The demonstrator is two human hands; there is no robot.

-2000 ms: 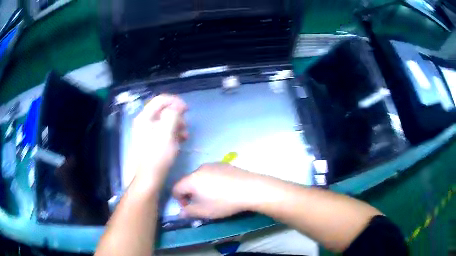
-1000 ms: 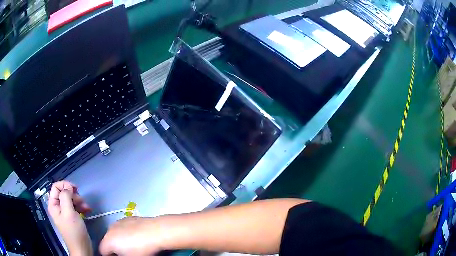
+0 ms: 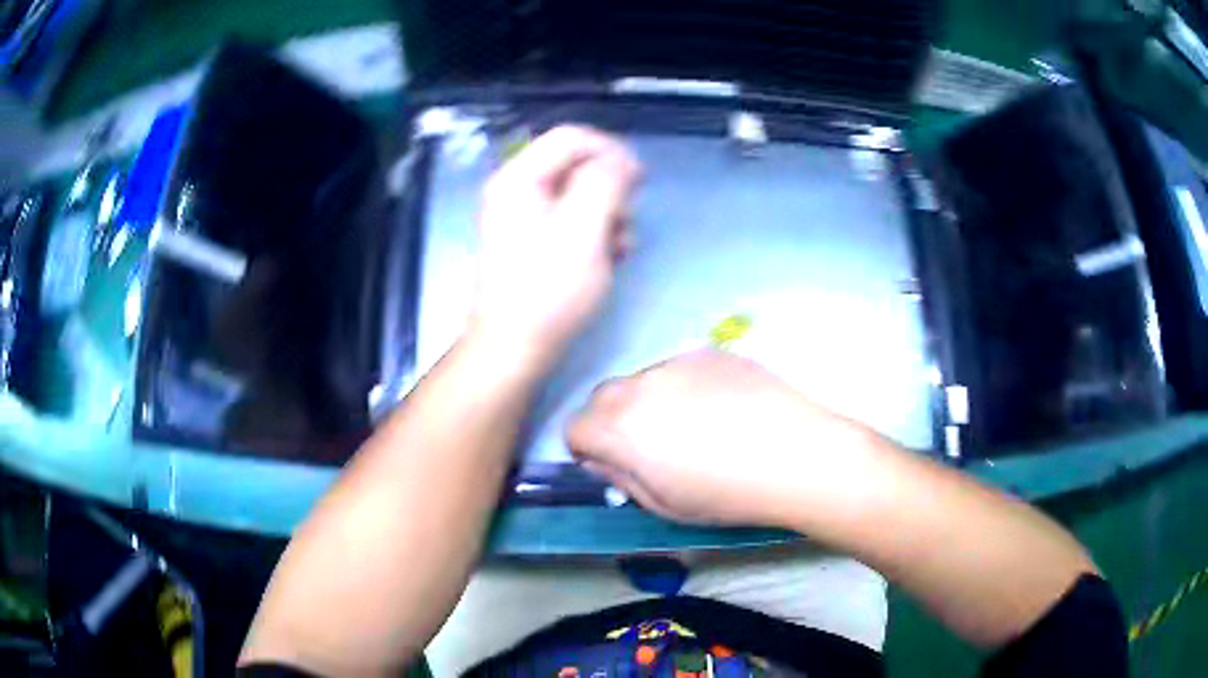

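The silver inside of the laptop lid [image 3: 795, 239] lies in its black frame in front of me. My left hand [image 3: 556, 219] is over its left part, fingers curled, blurred; whether it grips anything is hidden. My right hand [image 3: 676, 431] is low over the panel's near middle, fingers curled down; its fingertips and anything in them are hidden. A yellow tape piece [image 3: 730, 329] sits just beyond my right hand. Another yellow piece [image 3: 514, 143] shows beside my left hand's fingers. The cable cannot be made out.
Glossy black screens flank the lid, one on the left [image 3: 265, 291] and one on the right [image 3: 1047, 278]. The dark laptop base [image 3: 662, 40] is beyond the lid. A blue tray [image 3: 156, 166] is at far left. The green bench edge [image 3: 331, 497] runs in front of me.
The view swung right, then back to the centre over the lid. The thin pale cable seen between the hands a second ago no longer shows. Both hands remain over the panel.
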